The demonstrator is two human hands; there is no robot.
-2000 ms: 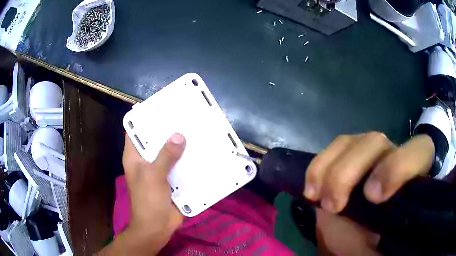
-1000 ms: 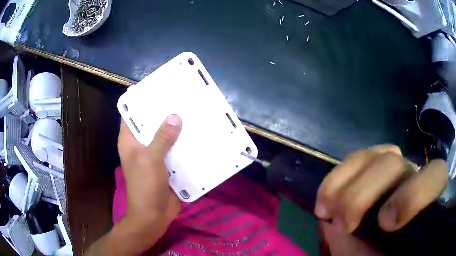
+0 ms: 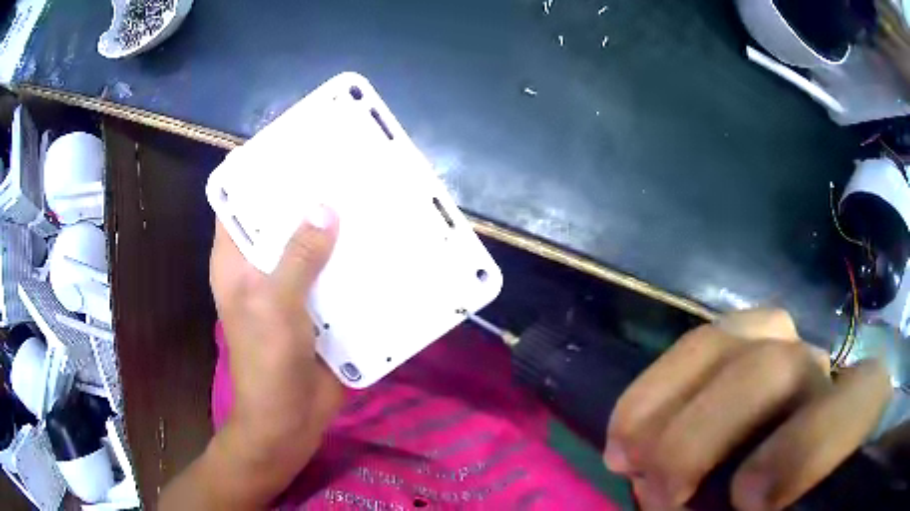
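My left hand (image 3: 274,309) holds a flat white plastic panel (image 3: 369,230) over my lap, with the thumb on its face. The panel is tilted and has slots along its edges and holes at its corners. My right hand (image 3: 738,409) is closed around a black electric screwdriver (image 3: 574,364). Its thin metal bit (image 3: 489,324) touches or nearly touches the panel's lower right edge, near a small hole below the right corner. Whether a screw is on the tip cannot be told.
A white dish of small screws (image 3: 140,25) stands at the bench's upper left. Loose screws (image 3: 530,92) lie on the dark bench (image 3: 639,170). White housings with coloured wires (image 3: 873,210) are at the right. White units (image 3: 78,264) fill a box at the left.
The panel and my left hand have shifted up and slightly left in view. The bit has moved from beside the right corner hole to a point further down the edge. The dish sits higher in view.
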